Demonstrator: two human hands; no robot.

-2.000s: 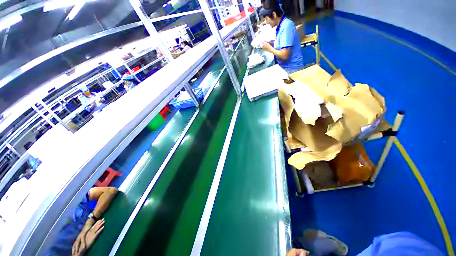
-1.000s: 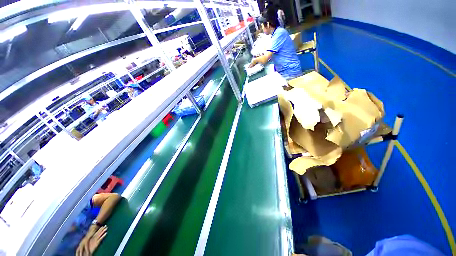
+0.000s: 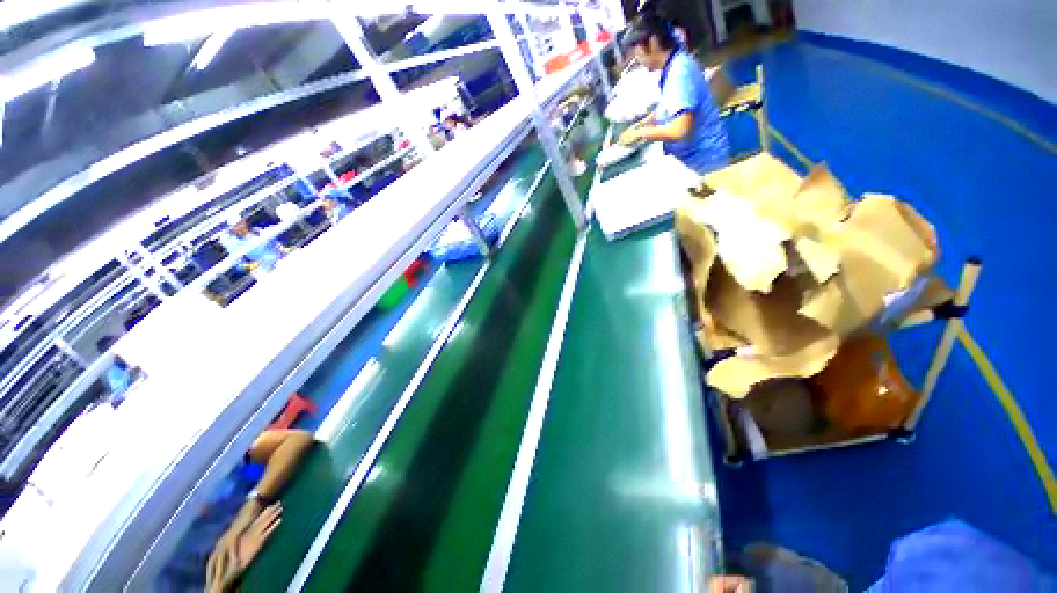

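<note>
A small part of a hand, which seems to be my right hand [image 3: 730,584], shows at the bottom edge beside the green ledge [image 3: 632,405]. It is cut off, and whether it holds anything is hidden. My left hand is not in view. A large white flat pack [image 3: 638,197] lies farther along the ledge. Crumpled brown kraft paper [image 3: 864,249] is heaped on a trolley [image 3: 941,359] to the right of the ledge, close to the pack.
A person in blue [image 3: 692,110] works beyond the pack. Another person's hands [image 3: 246,542] rest at the conveyor's far side, lower left. An overhead shelf [image 3: 290,278] with metal posts runs above the belt [image 3: 464,429]. An orange bag [image 3: 867,388] sits low on the trolley.
The view has shifted, so the ledge and trolley appear farther right. The far person's arms have moved towards the ledge. The hand at the bottom edge shows again after nearly leaving the picture.
</note>
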